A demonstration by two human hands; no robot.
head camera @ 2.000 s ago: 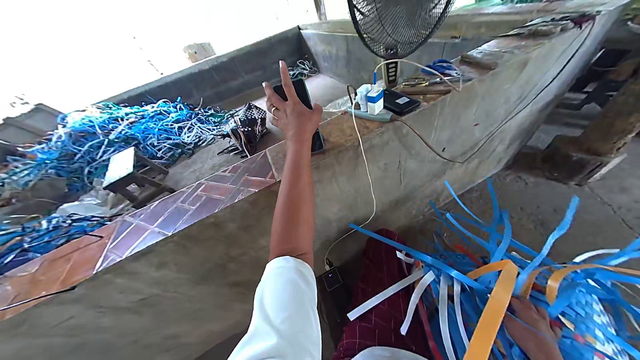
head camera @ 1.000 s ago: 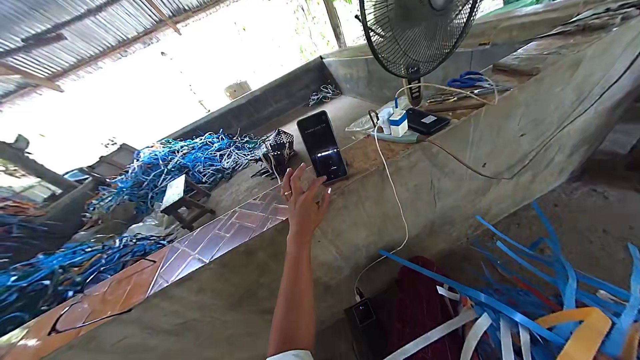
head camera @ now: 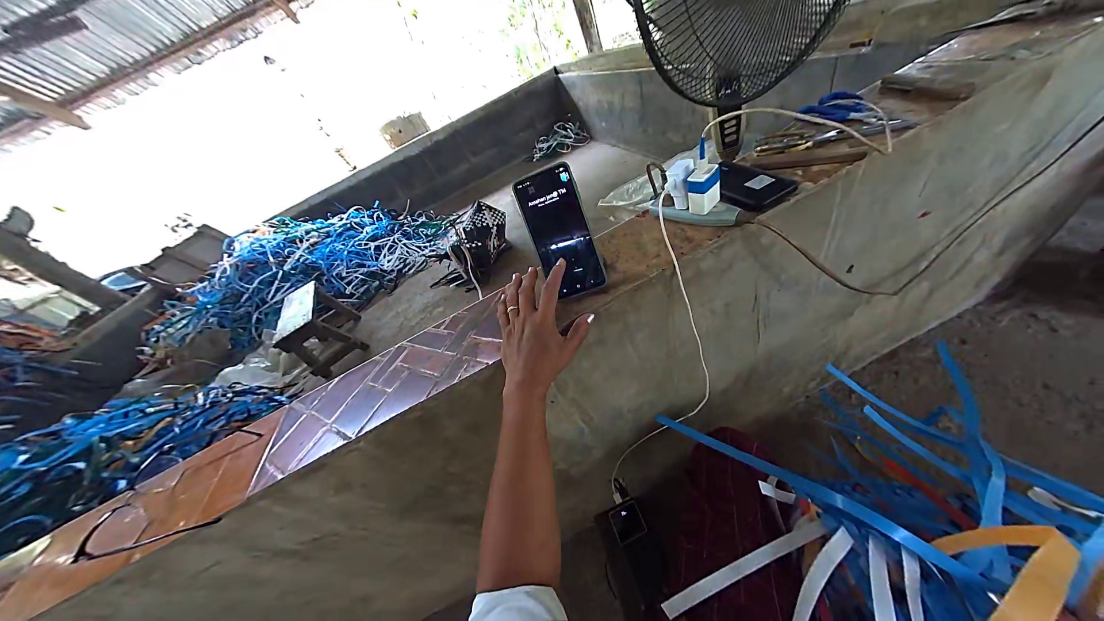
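Observation:
My left hand (head camera: pixel 536 335) reaches forward to a black smartphone (head camera: pixel 559 226) that stands tilted on the ledge of the concrete wall. The fingers are spread, with the index fingertip at the lower part of the lit screen. A ring is on one finger. My right hand is not visible. At the lower right lies a bundle of blue, white and orange plastic strapping strips (head camera: pixel 914 509), over dark red cloth (head camera: pixel 733 517) and beside a small black device (head camera: pixel 627 520) with a white cable.
A power strip (head camera: pixel 699 214) with plugs, a black box (head camera: pixel 757 185), hand tools and a black fan (head camera: pixel 737 43) stand on the ledge (head camera: pixel 673 246). Eyeglasses (head camera: pixel 142 526) lie at its left end. Behind are heaps of blue strips (head camera: pixel 319 259), a small stool (head camera: pixel 317 328) and a woven basket (head camera: pixel 476 237).
My left hand, earlier in front of the phone, is now at its lower edge. The phone's screen shows different content from a second ago. The view has tilted up, and my right hand has left it.

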